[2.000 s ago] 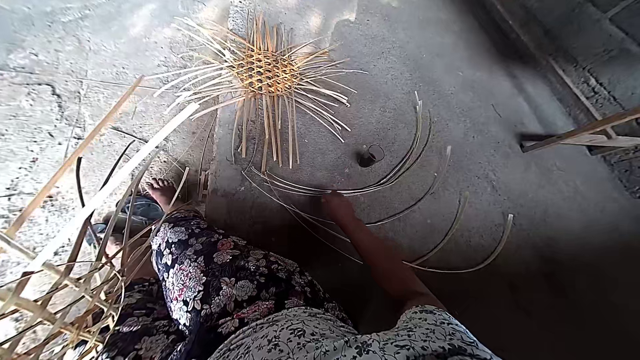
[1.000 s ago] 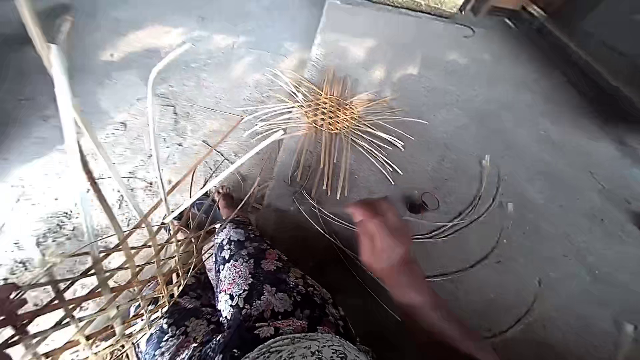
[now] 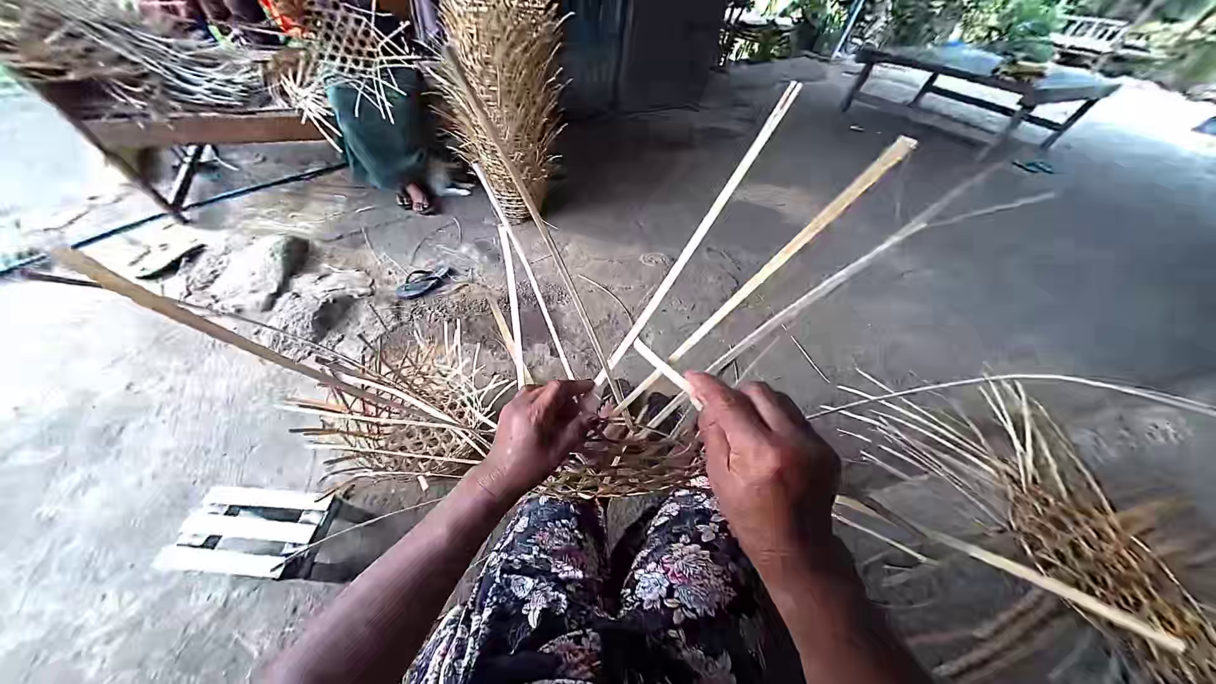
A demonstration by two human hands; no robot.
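Observation:
A partly woven bamboo basket (image 3: pixel 622 465) lies over my lap, its long loose strips fanning up and outward. My left hand (image 3: pixel 546 427) grips the weave and the strip bases at its far left edge. Between the thumb and fingers of my right hand (image 3: pixel 765 456) is a pale bamboo strip (image 3: pixel 665 369), which slants up to the left across the upright strips. The lower part of the basket is partly hidden by my hands.
Woven pieces with loose ends lie on the floor to the left (image 3: pixel 408 408) and right (image 3: pixel 1073 513). A small slatted stool (image 3: pixel 252 532) is at left. Farther off are a tall woven basket (image 3: pixel 503 104), a seated person's leg (image 3: pixel 380 142), a sandal (image 3: pixel 423 282) and a low table (image 3: pixel 959 85).
The view has swung up a lot. My right hand, earlier low over the floor near curved strips, is now at the basket with a strip in its fingers. My left hand has come into clear view.

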